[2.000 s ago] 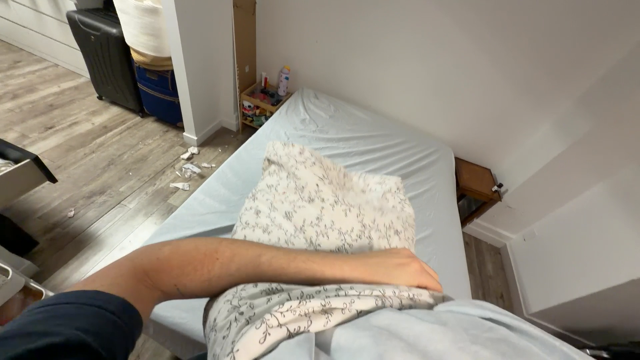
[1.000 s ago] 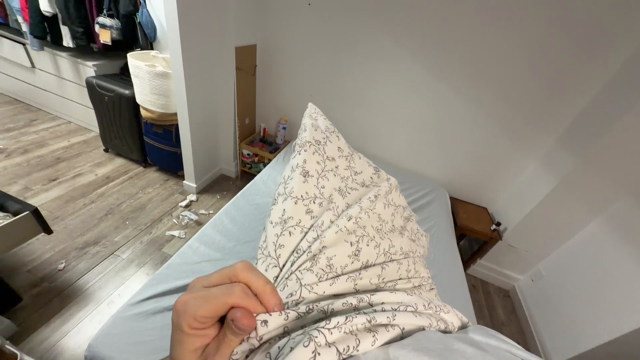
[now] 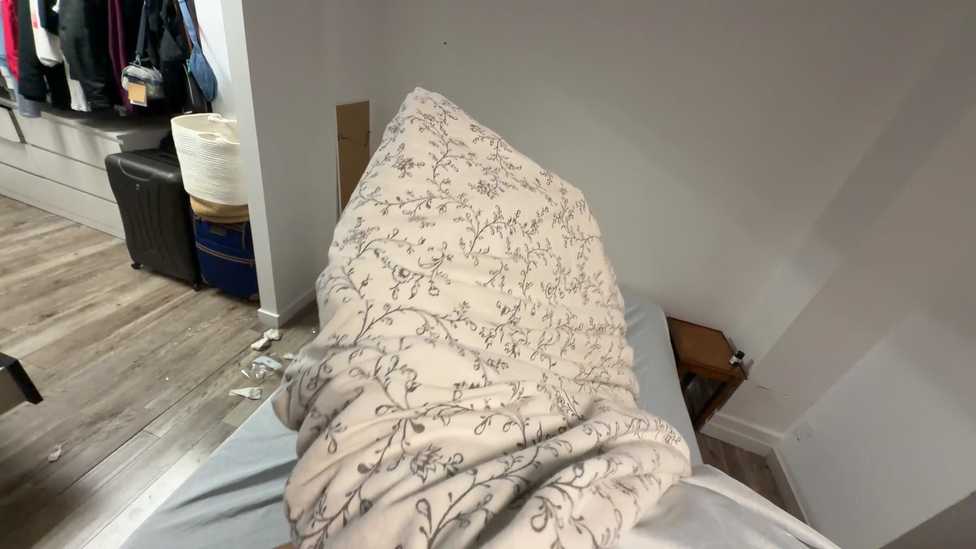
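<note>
A pillow in a white pillowcase with a dark vine and flower print [image 3: 473, 290] rises above the bed in the middle of the head view, its far corner pointing up. Its near part is bunched in thick folds. Beneath and beside it lies a mattress with a pale blue-grey fitted sheet [image 3: 221, 480]. Pale fabric [image 3: 724, 511] shows at the lower right, close to the folds. Only a sliver of skin shows at the bottom edge, beside the pillowcase; which hand it belongs to is unclear. Neither hand can be made out, and any grip on the fabric is hidden.
A wooden bedside table [image 3: 705, 351] stands right of the mattress. Left of the wall edge are a black suitcase [image 3: 152, 213], a white woven basket [image 3: 210, 160] on a blue case [image 3: 226, 255], and hanging clothes [image 3: 84, 53]. Crumpled scraps [image 3: 263, 366] lie on the wood floor.
The pillow stands higher and fills more of the view. The hand that pinched the pillowcase at lower left one second ago has dropped out of sight.
</note>
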